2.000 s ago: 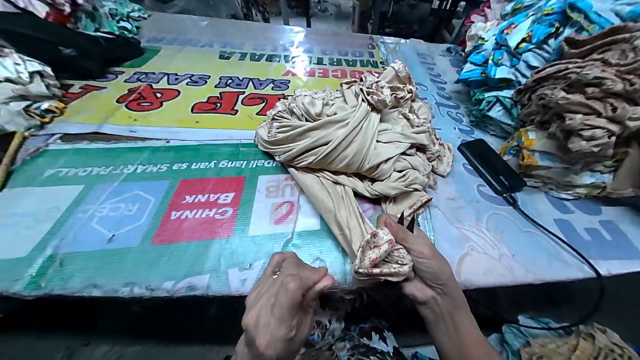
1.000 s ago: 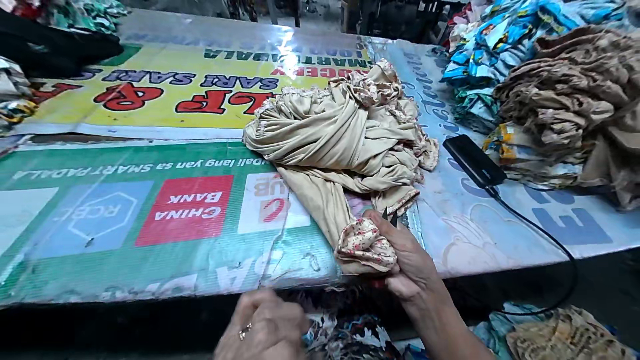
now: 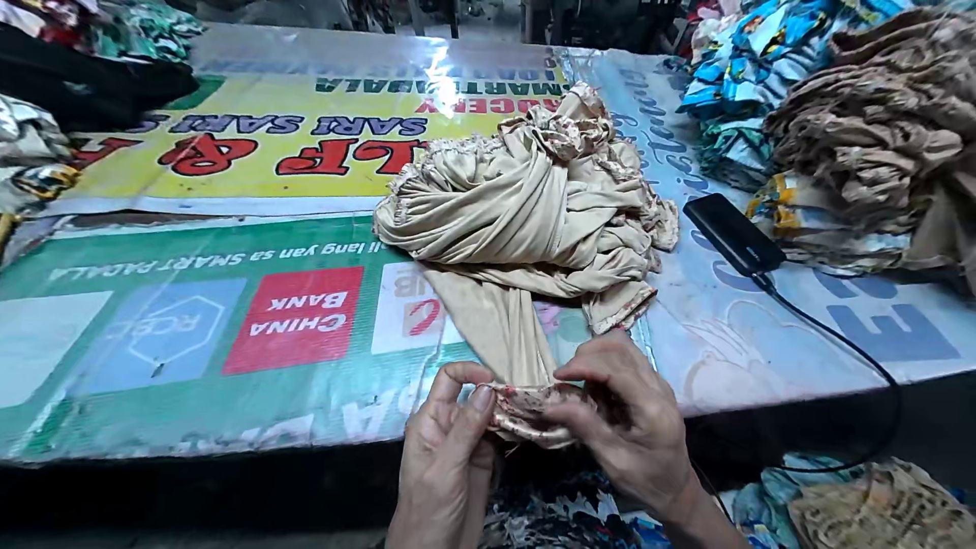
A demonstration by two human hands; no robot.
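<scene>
A bundle of beige fabric (image 3: 488,210) with floral-printed trim lies heaped on the table. One beige strip runs from it toward me and ends in a floral-printed band (image 3: 534,415) at the table's front edge. My left hand (image 3: 454,442) pinches the left side of this band between thumb and fingers. My right hand (image 3: 629,423) holds its right side, fingers curled over the cloth. Whether a small tool is in my right hand cannot be told.
Printed tarpaulins (image 3: 305,389) cover the table. At right are a black power bank (image 3: 733,232) with a cable (image 3: 846,332), a brown cloth pile (image 3: 869,122) and blue printed cloth (image 3: 755,61). Black fabric (image 3: 84,80) lies at far left. More cloth (image 3: 877,503) sits below the table edge.
My left hand, apart from the cloth in the earlier frames, has moved up to the floral band and taken hold of it. A dark pointed tip seen by my right hand earlier no longer shows.
</scene>
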